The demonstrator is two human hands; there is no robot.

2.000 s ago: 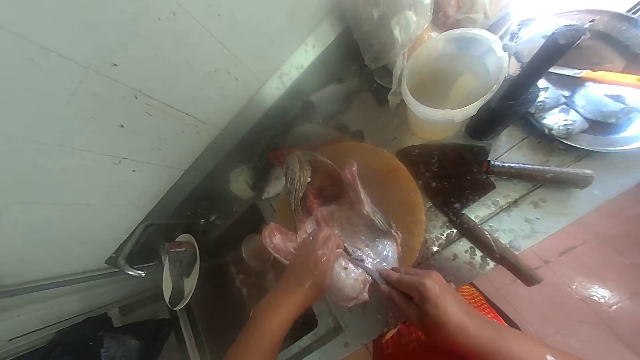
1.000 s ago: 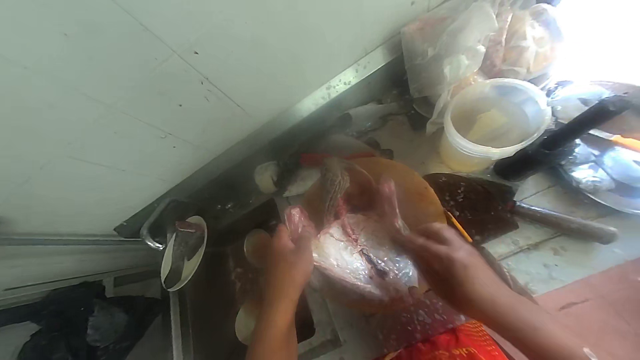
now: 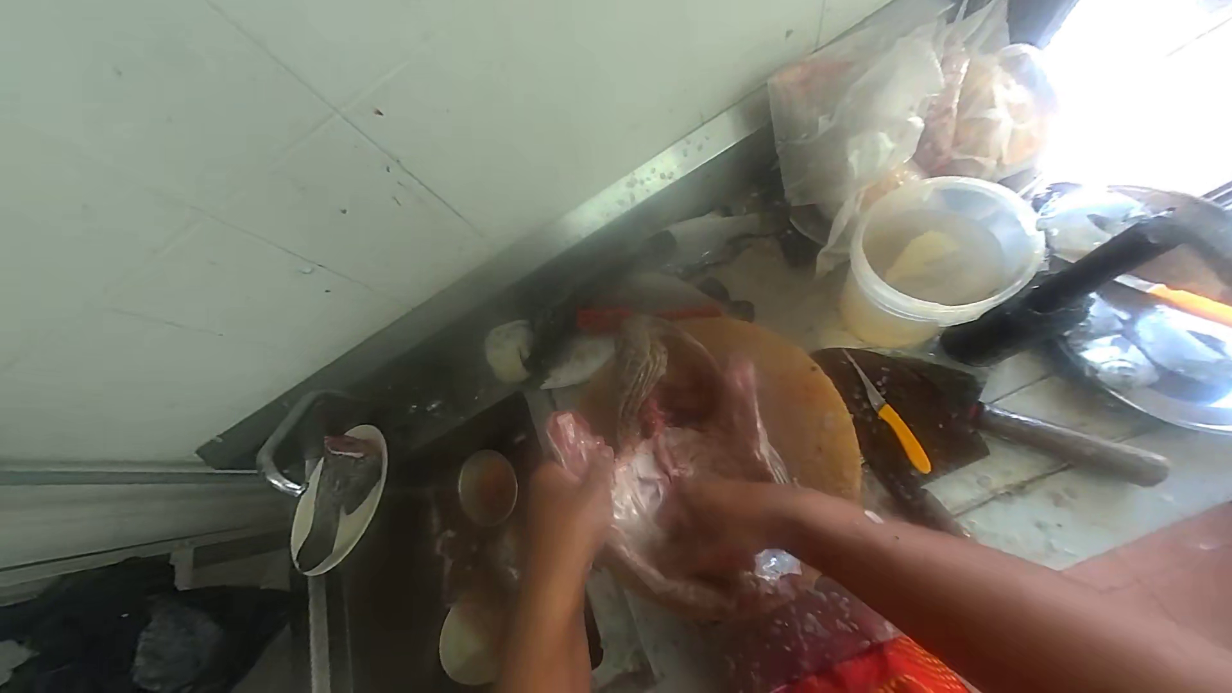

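A raw, pink and whitish piece of fish or meat (image 3: 640, 486) lies on a round wooden chopping block (image 3: 818, 414), with a grey, ridged flap at its upper end. My left hand (image 3: 573, 496) grips its left edge. My right hand (image 3: 717, 515) presses into the middle of it, fingers hidden and blurred, so its hold is unclear. A small knife with a yellow handle (image 3: 905, 438) rests on the dark blade of a cleaver (image 3: 948, 395), right of the block.
A white plastic bucket (image 3: 948, 308) holds cloudy liquid behind the cleaver. Plastic bags (image 3: 857, 125) stand against the wall. Fish lie on a metal tray (image 3: 1193, 414) at the right. An oval dish with a fish piece (image 3: 372, 510) is left, beside a sink (image 3: 385, 626).
The small knife, held in my right hand two seconds ago, now lies on the cleaver. My right hand has moved into the middle of the piece, which is spread wider.
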